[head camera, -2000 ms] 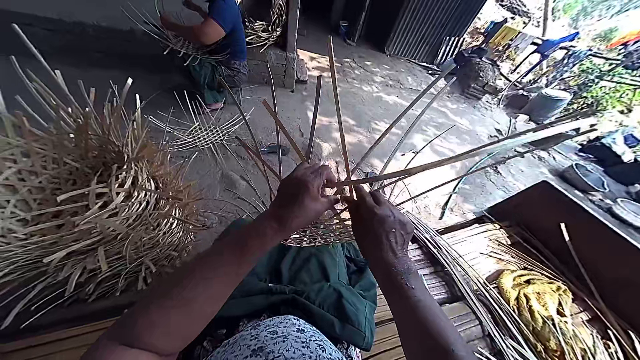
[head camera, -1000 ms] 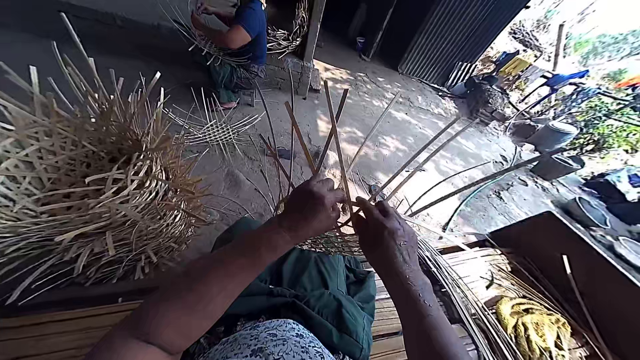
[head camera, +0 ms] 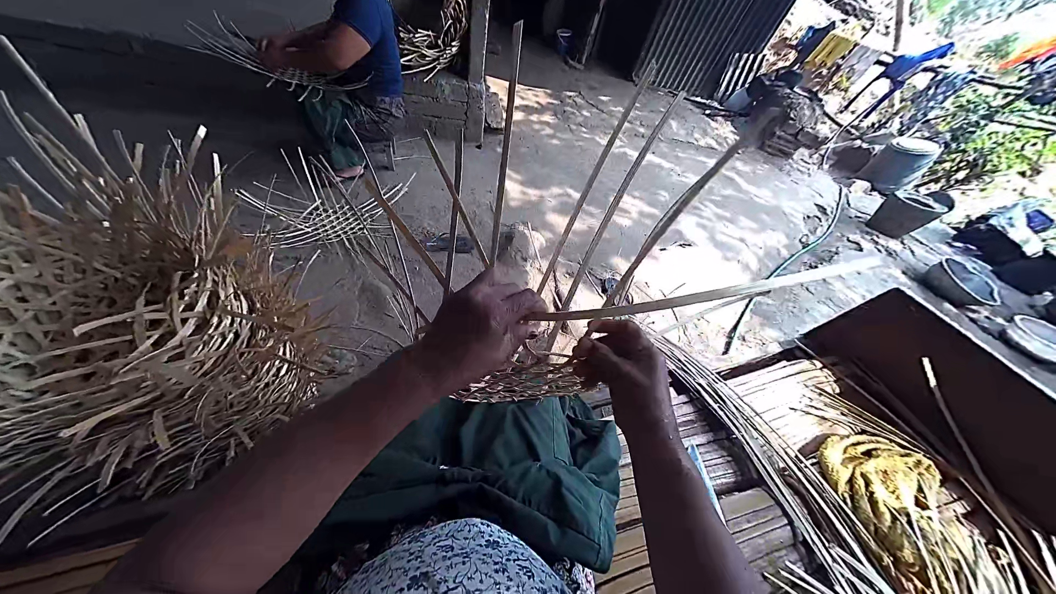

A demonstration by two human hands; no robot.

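Observation:
A partly woven bamboo-strip basket (head camera: 524,385) rests on a dark green cloth (head camera: 503,470) over my lap, its long loose strips fanning up and outward. My left hand (head camera: 478,322) grips the weave at its far left rim, fingers pinched around strips. From beside those fingers a long flat strip (head camera: 701,299) runs out to the right. Just below that strip, my right hand (head camera: 623,355) has its thumb and fingers closed on a strip at the basket's right edge. The exact crossing between the hands is partly hidden by the fingers.
Stacked woven baskets (head camera: 165,346) with bristling ends stand at left. Another person (head camera: 355,66) sits weaving behind, near a flat woven piece (head camera: 330,219) on the ground. Loose strips (head camera: 742,437) and a yellow bundle (head camera: 883,478) lie on the slatted bamboo bench (head camera: 759,528) at right. Buckets (head camera: 907,210) stand beyond.
My right hand has shifted slightly down from the crossing beside my left hand. A long strip that pointed up to the right a second ago now lies lower, nearly level.

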